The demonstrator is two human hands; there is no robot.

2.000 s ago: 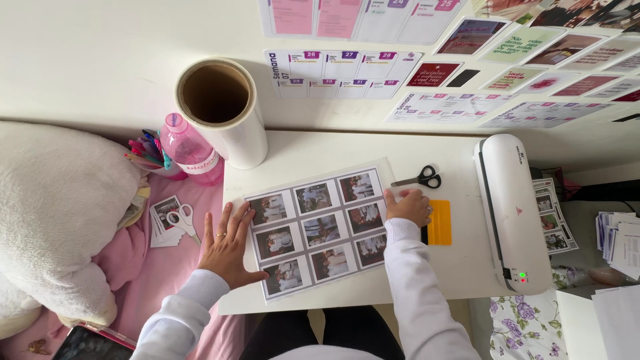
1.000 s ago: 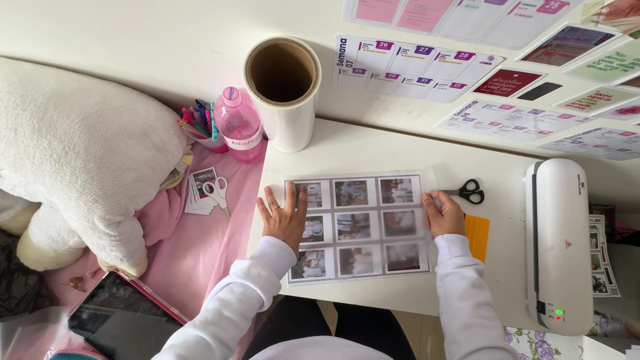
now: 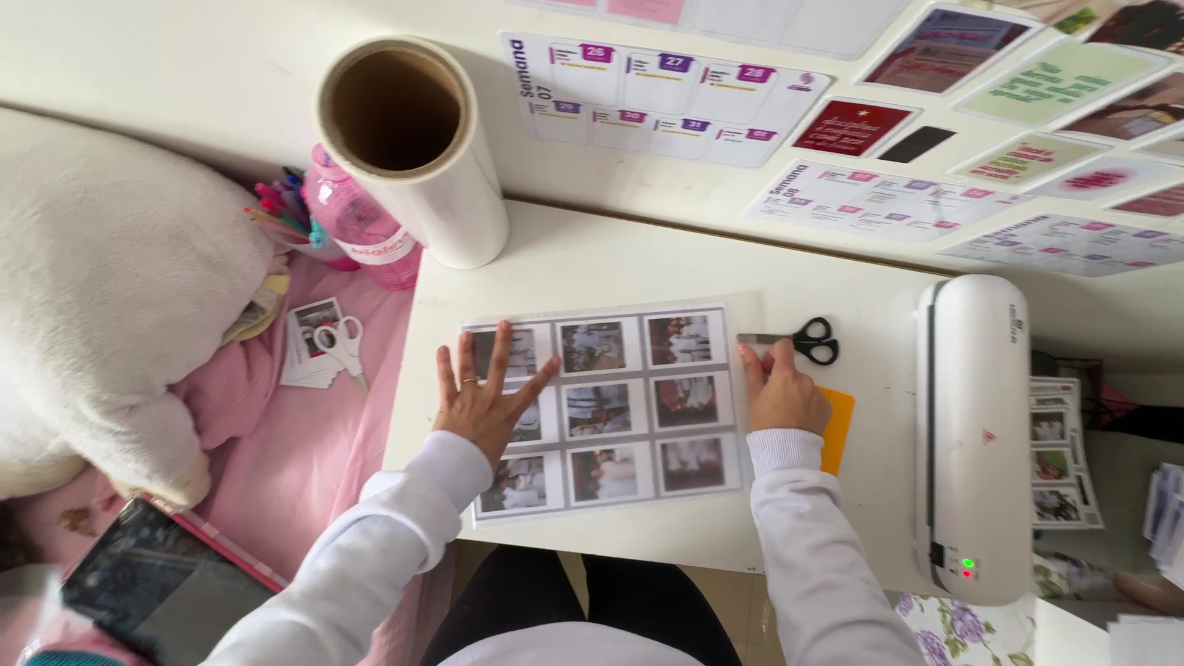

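A sheet of small photo prints (image 3: 606, 412) under a clear plastic film lies on the white table (image 3: 573, 250). My left hand (image 3: 488, 393) rests on the sheet's left part with its fingers spread. At the sheet's right edge, my right hand (image 3: 784, 393) has thumb and forefinger together on the margin of the clear film. Black-handled scissors (image 3: 814, 340) lie just beyond that hand, and a yellow-orange flat piece (image 3: 837, 430) is partly under its wrist. A white laminator (image 3: 976, 435) with lit green and red lights stands at the table's right end.
A large roll of clear film (image 3: 462, 203) stands upright at the back left, beside a pink bottle (image 3: 361, 217) and a cup of pens (image 3: 314, 245). White scissors (image 3: 342, 344) and small prints lie on pink cloth, near a tablet (image 3: 166, 583). Calendar sheets (image 3: 661, 102) hang on the wall.
My left hand has moved from the sheet's lower left two seconds ago to its upper left part. My right hand stays by the right edge. The view has shifted.
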